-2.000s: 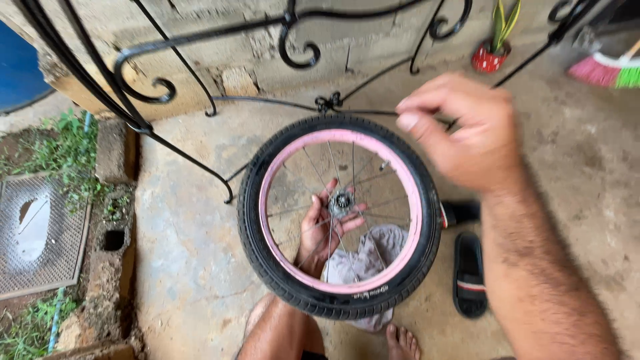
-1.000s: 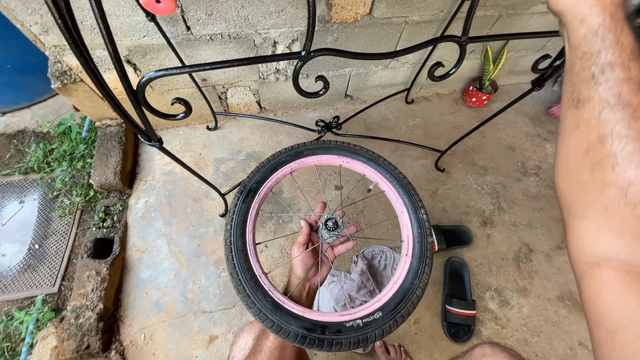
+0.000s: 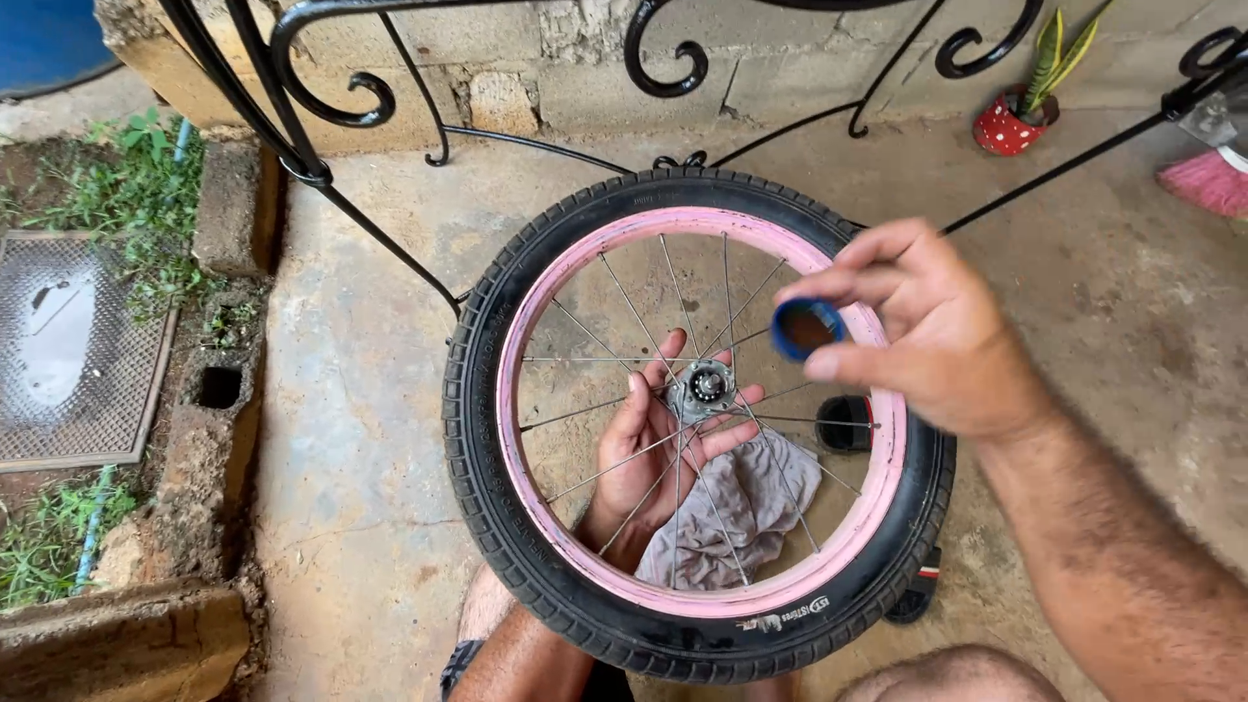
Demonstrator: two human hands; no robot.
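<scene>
A small bicycle wheel with a pink rim and a black tyre lies face up over my legs. Beneath its spokes, my left hand supports the metal hub, its fingers spread around it; the hub's bearing balls show. Above the right side of the rim, my right hand pinches a small round blue cap with brown matter inside, between thumb and fingers. A grey cloth is seen through the spokes, below the hub and beside my left wrist.
A black wrought-iron frame stands beyond the wheel, before a block wall. Black sandals lie on the concrete floor at right, partly under the wheel. A red dotted plant pot and pink broom bristles are back right, a metal grate left.
My right hand went out past the top right edge and has come back over the rim, now with the blue cap. My left hand has stayed at the hub.
</scene>
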